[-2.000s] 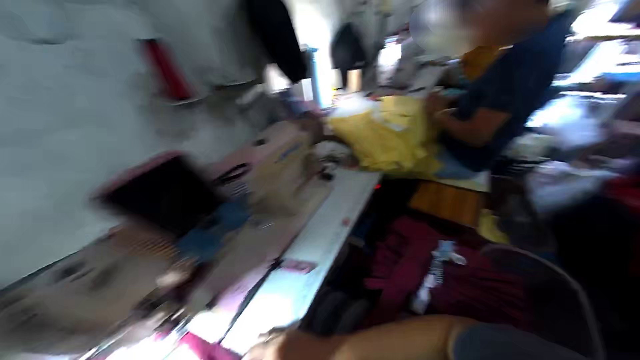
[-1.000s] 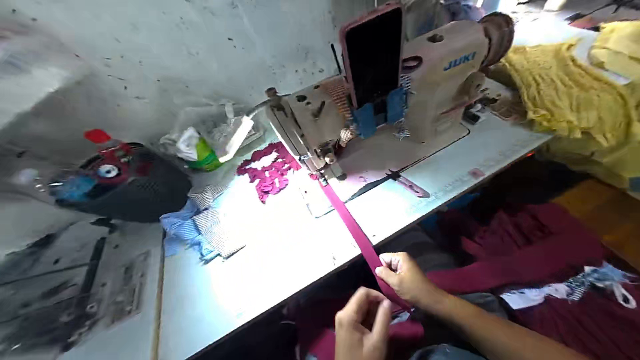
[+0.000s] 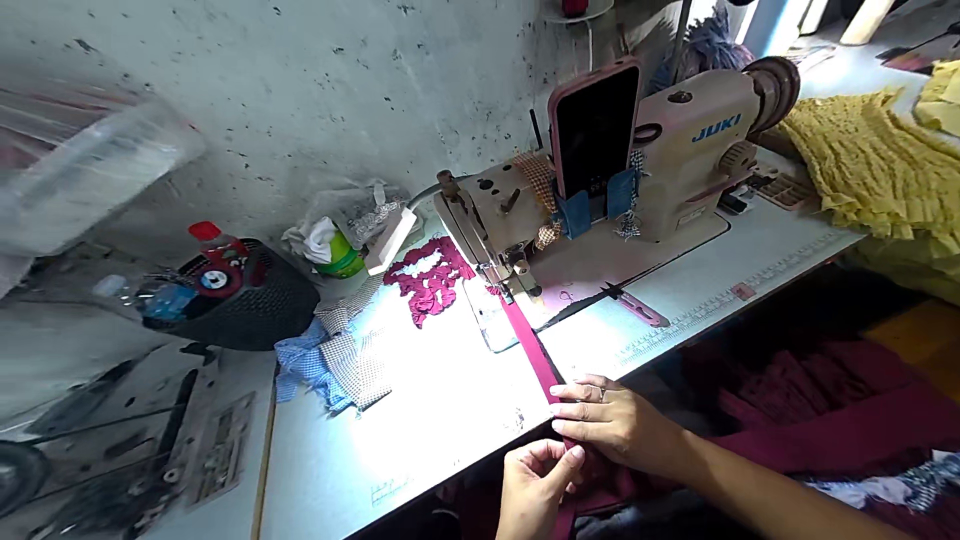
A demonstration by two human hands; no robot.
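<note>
A maroon fabric strip [image 3: 531, 345] runs from under the presser foot of a Juki sewing machine [image 3: 694, 161] to the table's front edge. My left hand [image 3: 536, 480] pinches the strip between thumb and fingers just below that edge. My right hand [image 3: 619, 427], with a ring on one finger, lies over the strip at the edge, fingers pointing left; its thumb is hidden. Left of the needle, a gathered maroon strip [image 3: 431, 281] lies crumpled on the lit tabletop. More maroon fabric [image 3: 847, 420] hangs or lies below the table at the right.
Thread snips [image 3: 637, 306] lie right of the needle. A phone [image 3: 596, 135] stands in a cloth holder on the machine. Checked scraps [image 3: 345, 360], a dark basket [image 3: 255, 307] with bottles and a green container [image 3: 341, 259] are at the left. Gathered yellow fabric [image 3: 885, 157] covers the right end.
The view has swung from the wider room to the sewing machine. Since one second ago, my right hand has moved from pinching the strip to lying over it, and my left hand has closed on it.
</note>
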